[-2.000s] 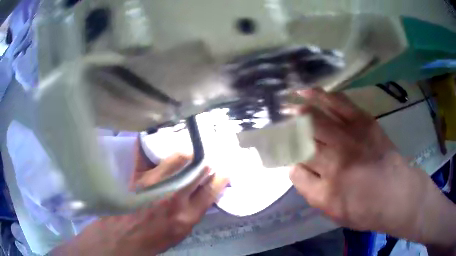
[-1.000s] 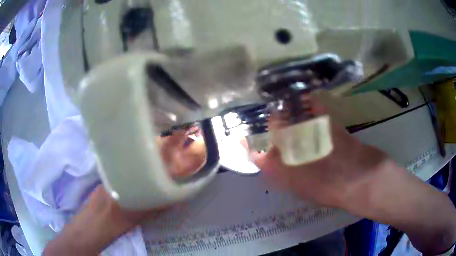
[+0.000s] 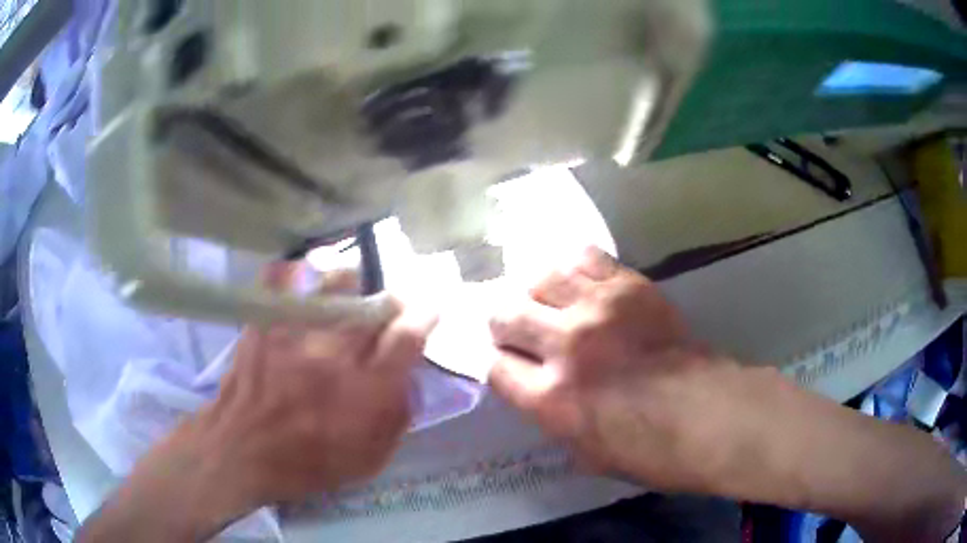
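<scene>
A white garment piece (image 3: 551, 217) with a thin dark edge lies under the glare of the lamp at the needle area. My left hand (image 3: 318, 392) is at its left side, fingers on the cloth, partly behind the cream thread take-up lever guard (image 3: 255, 308). My right hand (image 3: 594, 361) lies on the cloth's right part with bent fingers pressing it. The cream sewing machine head (image 3: 286, 42) fills the top, with the blurred dark thread tension assembly (image 3: 435, 111) on it. The needle and presser foot are hidden by the head and glare.
More pale lilac cloth (image 3: 127, 350) is heaped at the left. A green control panel (image 3: 785, 80) with a lit display is at upper right. Dark thread snips (image 3: 801, 168) lie below it. A yellow tray (image 3: 942, 202) is at the right edge. A printed scale (image 3: 848, 345) runs along the table's front.
The view has shifted, so the machine head sits further left and higher. My right hand has come out from behind the tension knob onto the cloth. More of the white piece shows under the lamp.
</scene>
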